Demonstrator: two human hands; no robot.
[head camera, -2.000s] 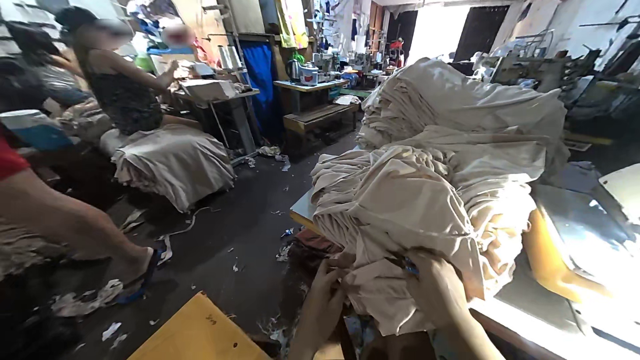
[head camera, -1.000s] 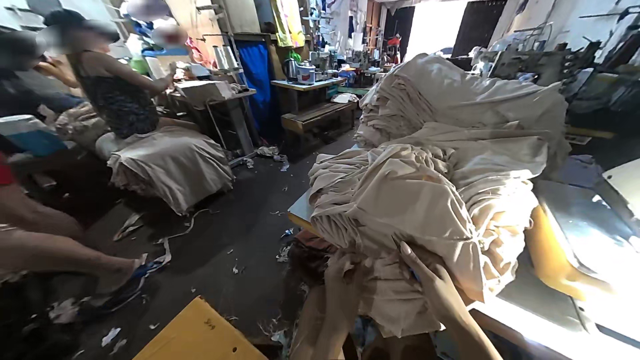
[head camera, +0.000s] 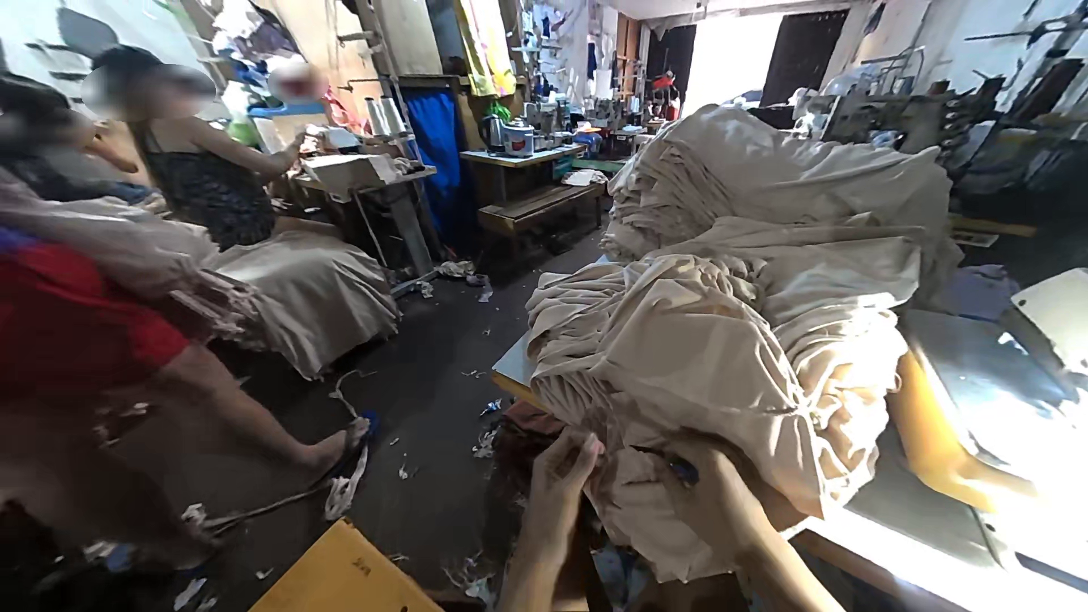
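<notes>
A large heap of beige fabric (head camera: 697, 340) lies over the table in front of me, with a taller folded pile (head camera: 799, 170) of the same cloth behind it. At the heap's near edge, my left hand (head camera: 561, 467) pinches a bit of the cloth between thumb and fingers. Just to its right is my right hand (head camera: 705, 484), curled around a small dark tool with a blue part, its kind unclear, against the hanging cloth. My fingers partly hide this tool.
A sewing machine bed (head camera: 977, 399) with a yellow-orange side stands at right. A yellow board (head camera: 340, 569) juts in at the bottom. One person sits sewing at left; another in red shorts stands nearer. Scraps and a cloth strip (head camera: 344, 493) lie on the floor. A wooden bench (head camera: 540, 208) stands beyond.
The person in red at left has moved further into view, with a bundle of pale cloth now beside them. My hands stay at the heap's near edge and have shifted slightly.
</notes>
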